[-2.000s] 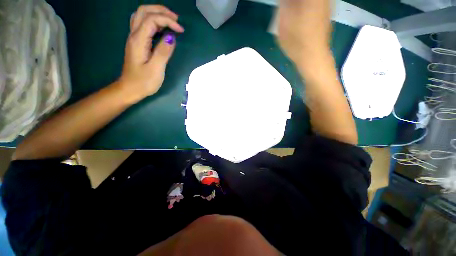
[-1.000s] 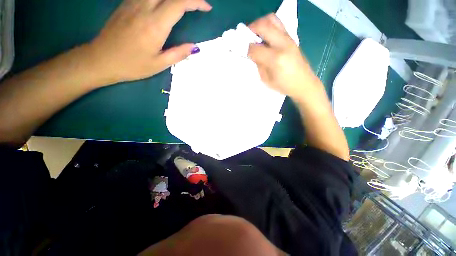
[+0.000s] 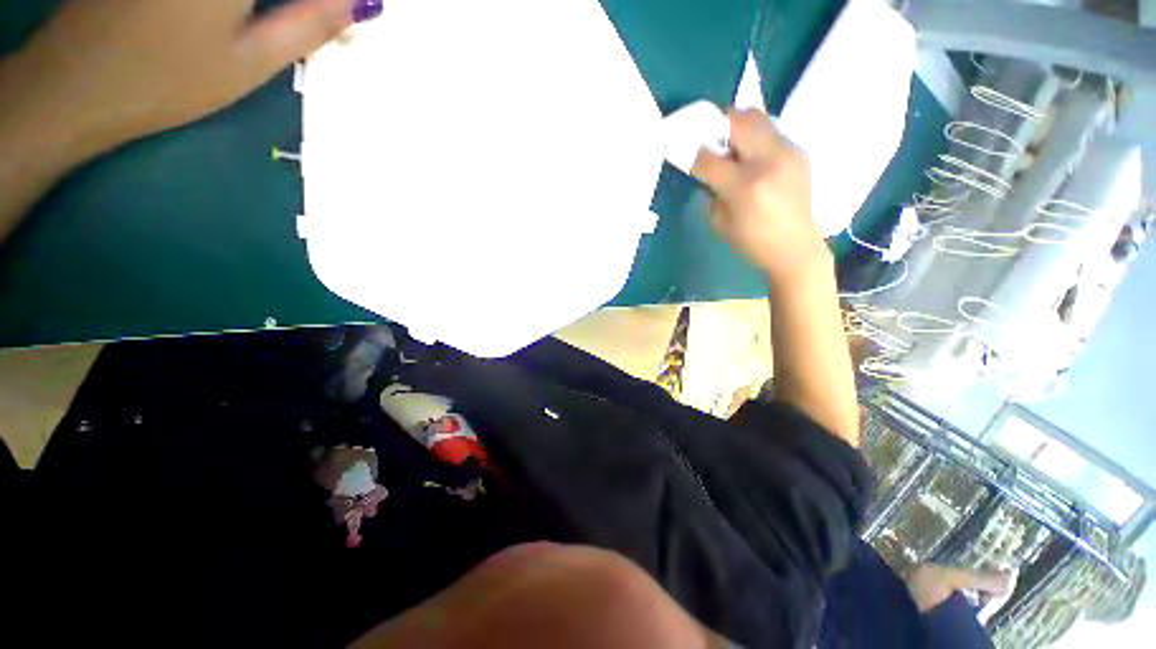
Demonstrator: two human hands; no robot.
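Note:
A bright white hexagonal panel [image 3: 475,178] lies on the green bench in front of me, its front edge over the bench edge; its face is blank with glare. A small yellow-tipped bit sticks out of its left edge. My left hand [image 3: 165,64] is at the top left, cut off by the picture's top, its thumb at the panel's upper left edge; its other fingers are out of view. My right hand [image 3: 763,190] is just right of the panel, closed on a crumpled white cloth [image 3: 695,134] that reaches the panel's right edge.
A second white panel [image 3: 856,114] lies to the right, with a thin cord and white connector [image 3: 903,235]. Looped white cables [image 3: 976,241] hang along a grey rail. At the lower right are wire racks [image 3: 963,482] and another person's hand [image 3: 957,583]. The bench edge [image 3: 152,339] runs below.
The view has swung right, so the panel sits further left and up. My right hand has moved off the panel's top to its right side with the cloth. Another person's hand has appeared.

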